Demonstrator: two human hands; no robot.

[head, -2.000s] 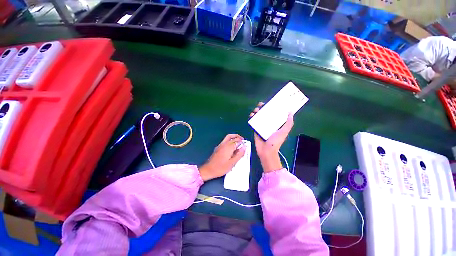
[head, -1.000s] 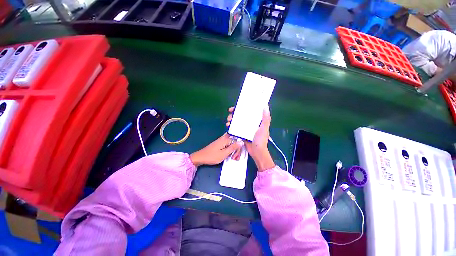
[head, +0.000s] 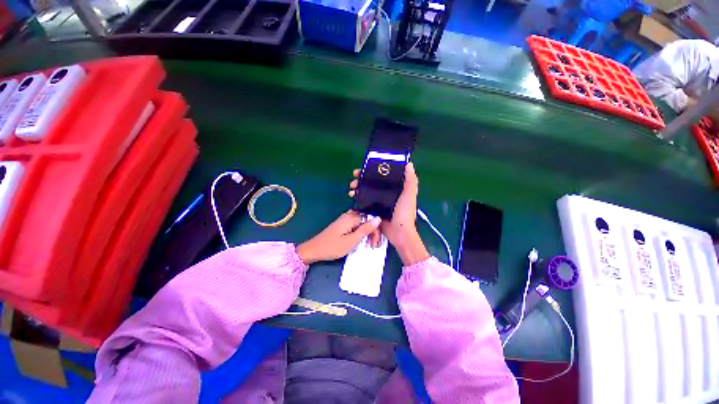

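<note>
My right hand (head: pixel 402 207) holds a black test phone (head: pixel 381 185) from its right side and lower end, above the mat. Its screen is dark with a small yellow ring and a white band of glare. My left hand (head: pixel 343 237) is at the phone's bottom edge, fingers pinched at the connector; the connector itself is mostly hidden by the fingers. A white power bank (head: pixel 363 270) lies on the mat just below my hands, its upper end covered by the fingers. A white charging cable (head: pixel 438 229) loops out to the right of my right hand.
Red blister trays (head: pixel 91 177) are stacked at left, beside a dark charging unit (head: pixel 197 229) and a tape roll (head: pixel 272 206). A second phone (head: pixel 480 241), a purple round item (head: pixel 562 272) and a white blister tray (head: pixel 631 323) lie at right. A person's white sleeve (head: pixel 679 72) shows far right.
The phone has moved left and down and turned more upright; its white screen has become dark with a yellow ring. My left hand has moved from the power bank to the phone's bottom edge.
</note>
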